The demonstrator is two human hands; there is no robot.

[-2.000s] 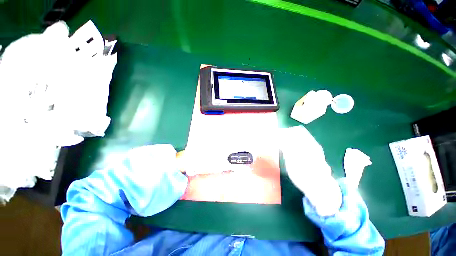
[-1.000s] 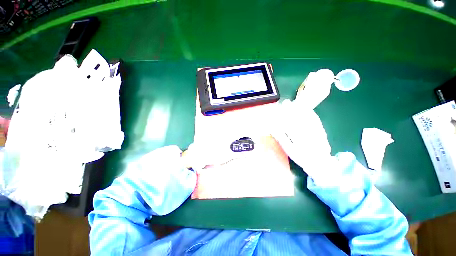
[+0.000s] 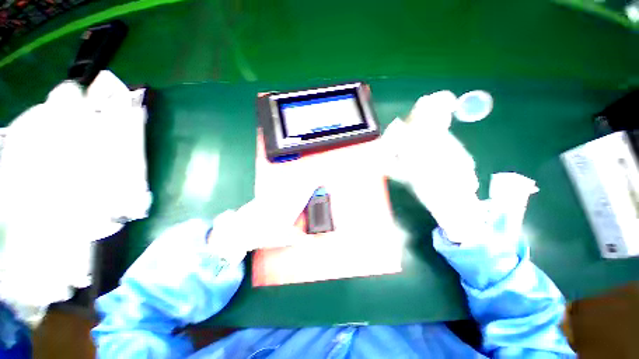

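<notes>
The diagnostic tablet (image 3: 319, 120) lies at the top of the red-orange mat (image 3: 270, 270), its screen lit white and blue. My left hand (image 3: 263, 223), white-gloved and washed out by glare, holds the small dark module (image 3: 320, 213) over the mat, its blue end pointing up and away from me. The fingers' outline is lost in the white. My right hand (image 3: 433, 165), also white-gloved, is right of the mat, beside the white bottle (image 3: 433, 109) with its round lid (image 3: 474, 106) open. Glare hides its fingers and anything in them.
A large white heap of bags (image 3: 70, 161) is at the left, with a black unit (image 3: 98, 50) behind it. A white crumpled wipe (image 3: 511, 193) lies by my right wrist. A white carton (image 3: 604, 193) and a dark box (image 3: 623, 112) are at the far right.
The module has turned: its dark oval label no longer shows, and its grey face and blue end do. My right hand stays near the bottle. The camera view has shifted slightly.
</notes>
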